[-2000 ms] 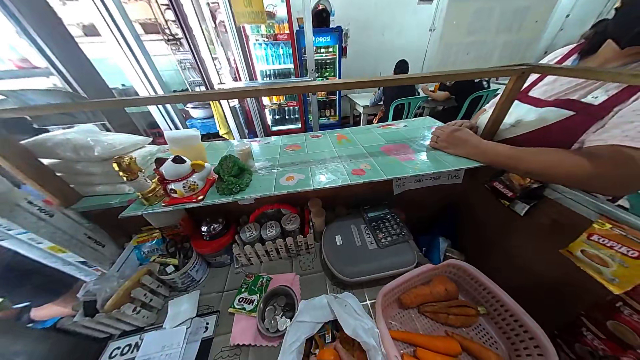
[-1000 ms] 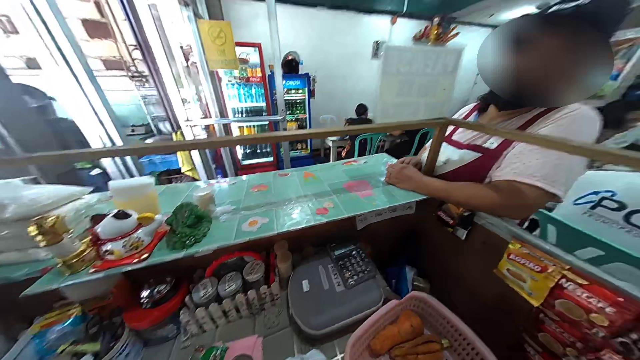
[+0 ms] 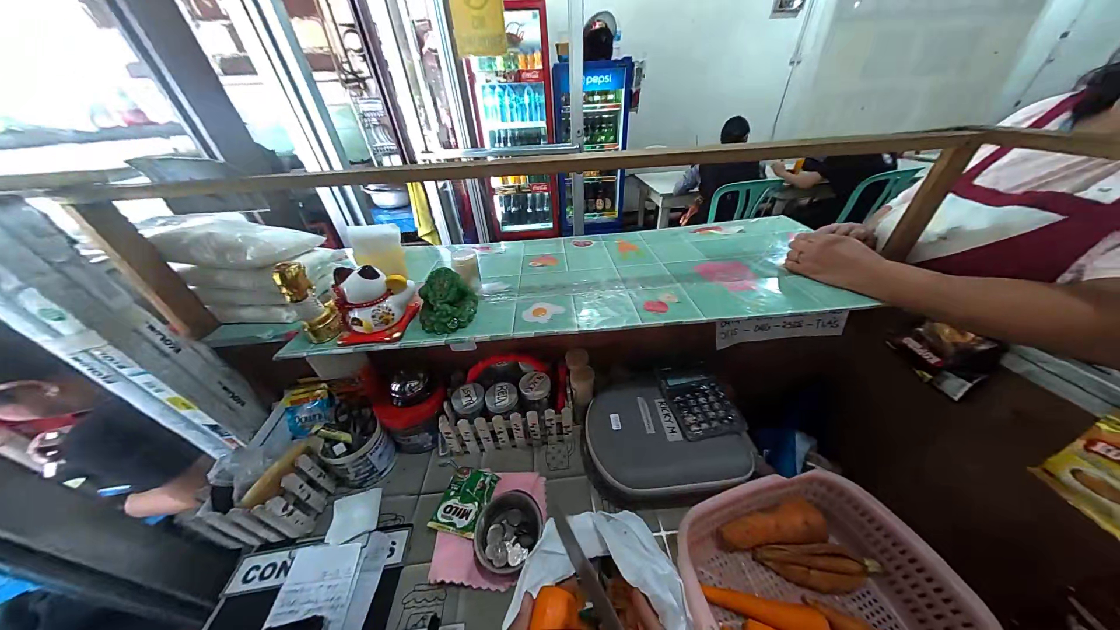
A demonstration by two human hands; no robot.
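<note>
At the bottom edge, the fingers of my left hand [image 3: 521,611] press against an orange carrot [image 3: 555,607]. Part of my right hand [image 3: 646,610] shows on the other side of a knife blade [image 3: 581,558], whose handle is out of view; its grip cannot be told. The blade slants over a white plastic bag [image 3: 646,551] with orange pieces in it. Right of the bag, a pink plastic basket [image 3: 910,534] holds several carrots [image 3: 774,523]. A metal bowl of coins [image 3: 507,532] stands on a pink cloth [image 3: 455,573], beside a green Milo packet [image 3: 464,500].
A grey case [image 3: 647,446] carries a calculator [image 3: 698,404]. Lidded jars [image 3: 501,400] stand behind a small picket fence [image 3: 507,432]. Beyond, a green-topped counter [image 3: 604,297] holds figurines [image 3: 376,302] under a wooden rail [image 3: 490,171]. Another person's hands [image 3: 831,254] rest at its right.
My hands and the knife blade have come into view at the bottom edge. The view swung toward the other person and back down. That person's hands stay on the counter.
</note>
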